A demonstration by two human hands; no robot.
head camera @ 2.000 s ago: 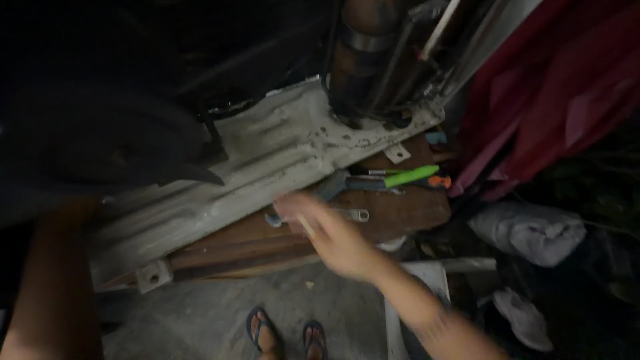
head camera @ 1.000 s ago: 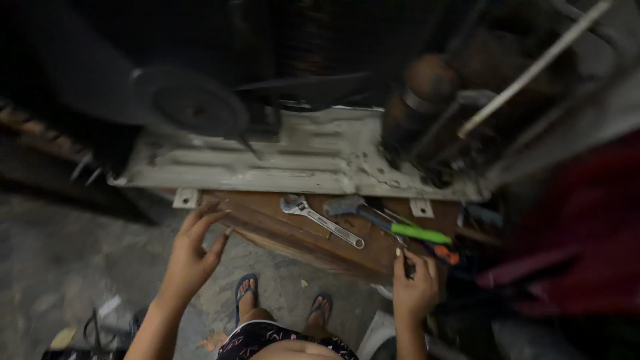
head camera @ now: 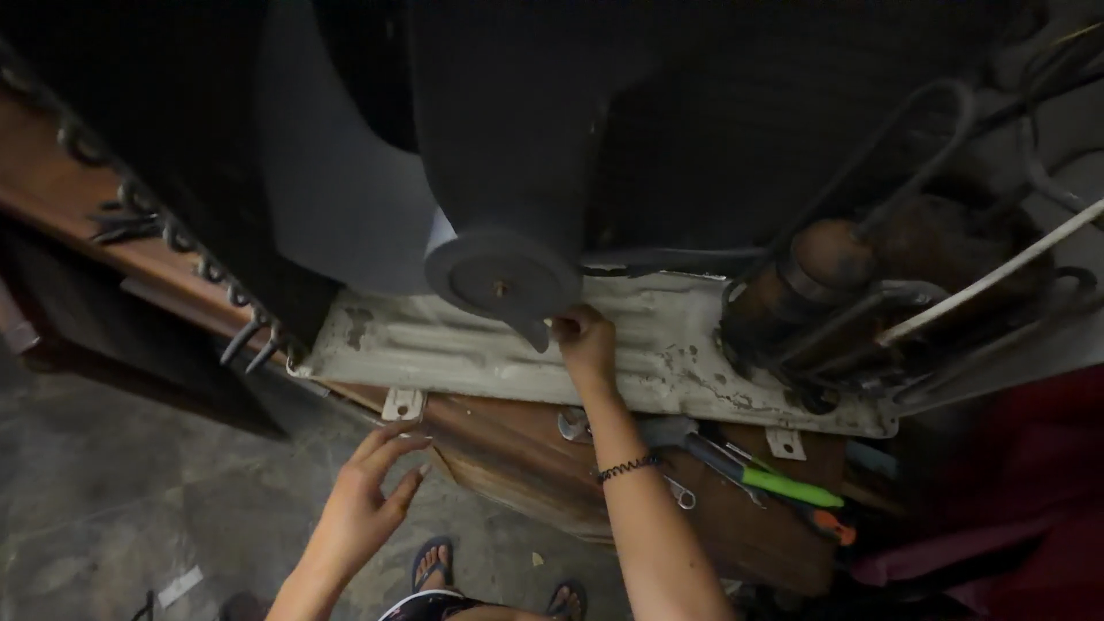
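Note:
An opened air conditioner outdoor unit stands on a wooden surface. Its grey fan [head camera: 504,272], with a rusty shaft tip at the hub, rises over the dented cream metal base pan [head camera: 483,349]. My right hand [head camera: 584,341] is at a fan blade's lower tip, fingers curled; whether it holds anything cannot be told. My left hand [head camera: 375,487] hovers near the pan's left mounting foot [head camera: 403,404], fingers apart and nothing in it. Behind my right forearm lies an adjustable wrench [head camera: 573,425], partly hidden, beside a hammer with a green grip [head camera: 789,486].
A rusty compressor [head camera: 832,259] and bent pipes stand at right, with a white rod slanting above. Metal coil bends [head camera: 177,233] line the left side. An orange-handled tool [head camera: 835,526] lies near the wooden edge. Dark red cloth [head camera: 1018,492] hangs at right. My sandalled feet are below.
My right hand has moved from beside the tools, at the green grip, up to the fan blade. My left hand stays near the left mounting foot. The view has shifted closer to the fan.

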